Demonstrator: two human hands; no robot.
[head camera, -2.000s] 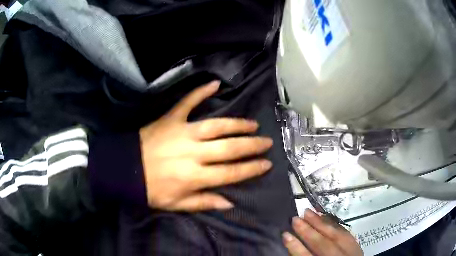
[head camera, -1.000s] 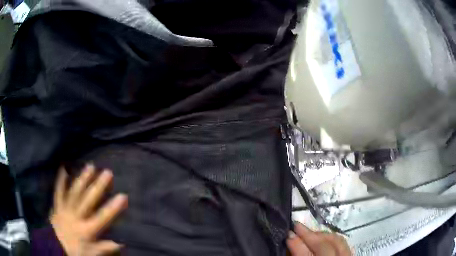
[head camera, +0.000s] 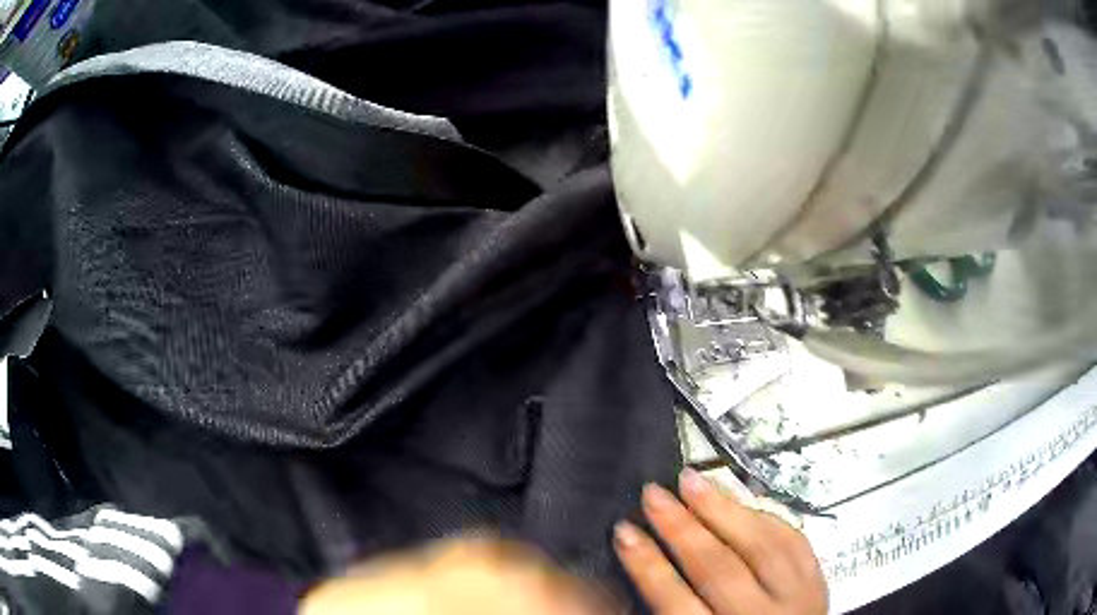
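Observation:
A large black garment panel (head camera: 481, 360) lies in soft folds left of the cream-white sewing machine head (head camera: 770, 132). Its right edge runs along the silver presser foot area (head camera: 674, 318). My left hand (head camera: 445, 583) is at the bottom edge, blurred and cut off, over the cloth; its fingers cannot be made out. My right hand (head camera: 728, 547) lies at the bottom, right of centre, fingers side by side, their tips by the cloth's lower right edge and the white table. Its lower part is cut off.
A thin dark strip (head camera: 722, 445) runs slanting beside the foot. A grey curved bar (head camera: 890, 360) sits low on the head. Green handle loops (head camera: 950, 274) lie behind it. Lint dots the bed. Black marks line the white table edge (head camera: 962, 517). A grey-faced strip (head camera: 241, 66) crosses the upper left.
My left hand has moved from flat on the cloth, via the lower left, to the bottom centre. The cloth folds have shifted. My right hand's fingers now lie flatter by the cloth edge.

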